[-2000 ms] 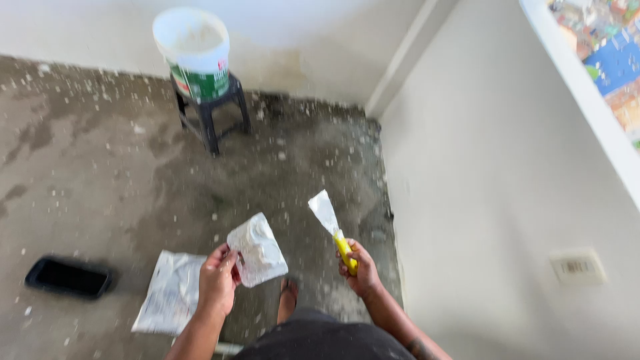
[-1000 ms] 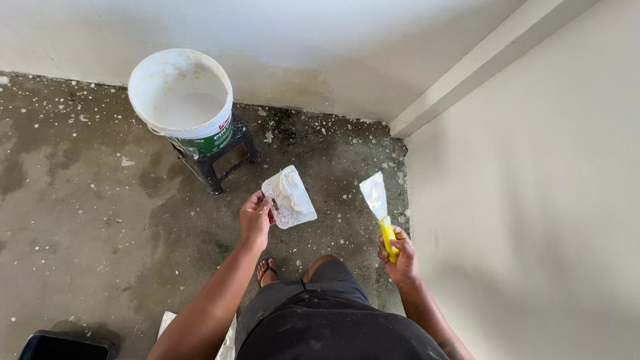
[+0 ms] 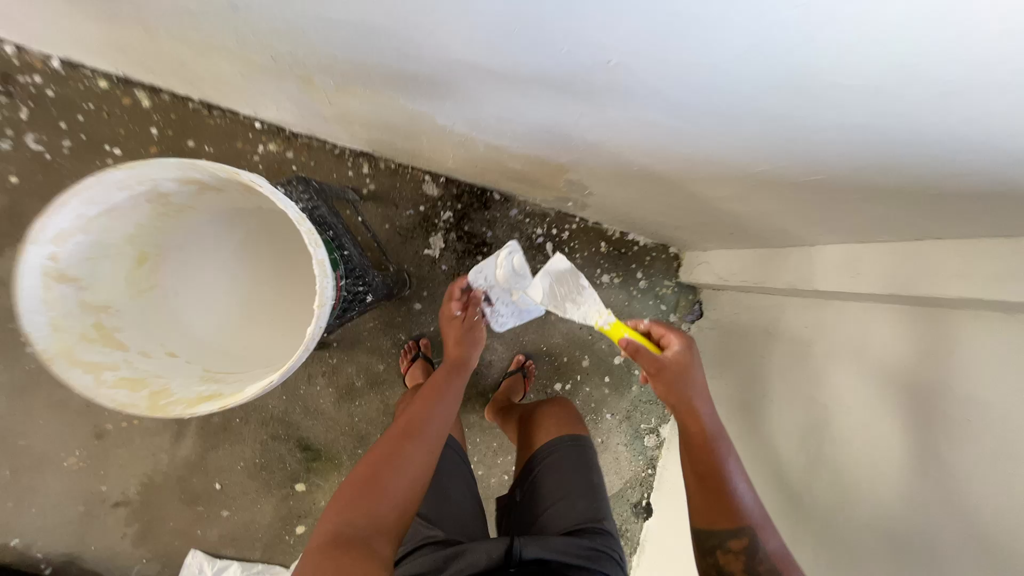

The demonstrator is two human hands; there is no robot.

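My left hand (image 3: 464, 322) grips the near left edge of a flat white plastic plate (image 3: 498, 308), which carries a dollop of white filler paste (image 3: 513, 269). In my right hand (image 3: 666, 360) is a putty knife (image 3: 570, 292) by its yellow handle, its wide blade smeared with white paste. The blade's left corner overlaps the plate's right side; whether they touch is hard to tell.
A large white plastic bucket (image 3: 172, 288) with pale residue inside stands on a black plastic stool (image 3: 352, 256) at left. White walls (image 3: 640, 104) meet in a corner beyond the paste-spattered concrete floor (image 3: 264, 480). Part of a white sheet or bag (image 3: 228, 565) shows at the bottom.
The putty knife and the plate were apart in both earlier frames; now the blade overlaps the plate. The view has shifted, with the bucket now much larger at left.
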